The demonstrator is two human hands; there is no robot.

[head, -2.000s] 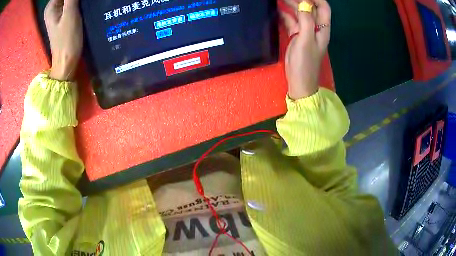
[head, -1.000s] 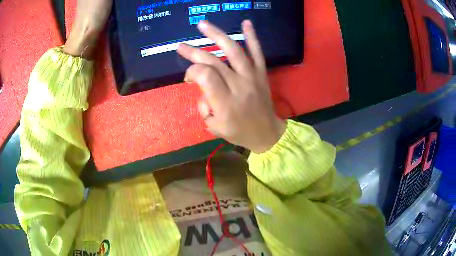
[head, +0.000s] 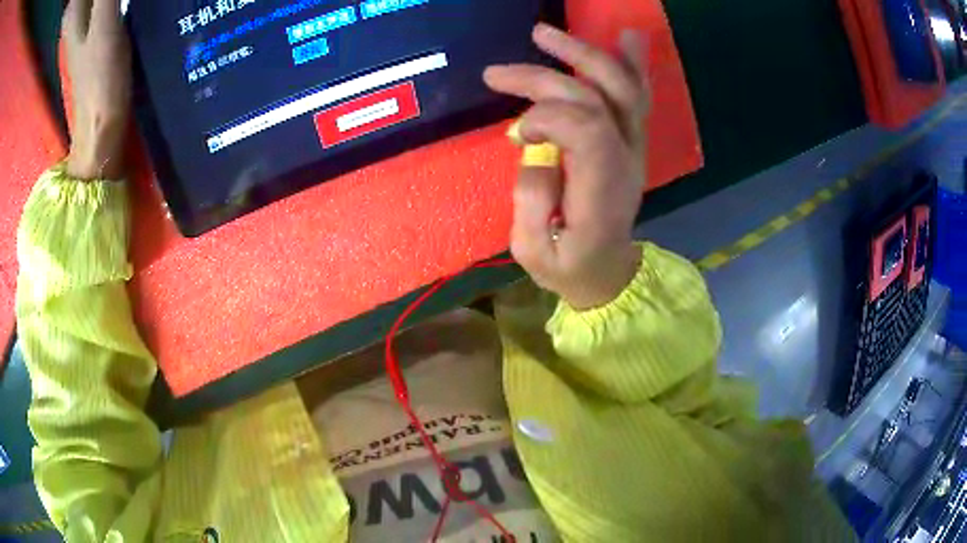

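The dark tablet (head: pixel 265 175) lies tilted on the orange-red foam pad (head: pixel 350 270), its top cut off by the picture's edge. Its lit screen shows small blue buttons, a white bar and a red button. My left hand (head: pixel 98 85) is at the tablet's left edge, partly cut off at the top; its fingertips are hard to see. My right hand (head: pixel 583 159) is raised over the tablet's lower right corner, fingers spread, with a yellow band on one finger. The thin red cord (head: pixel 394 366) runs from the right hand down over my chest; a small red piece shows in that palm.
Another dark tablet (head: pixel 901 42) lies on a red pad at the far right. More red foam shows at the left edge. A dark green surface (head: pixel 763 85) lies between the pads. Right of the bench are a yellow floor line (head: pixel 774 217) and a black rack (head: pixel 885 308).
My right hand has moved from over the screen to the tablet's lower right corner, uncovering the red button. The tablet and pad appear further left in view. The left hand stays at the tablet's left side.
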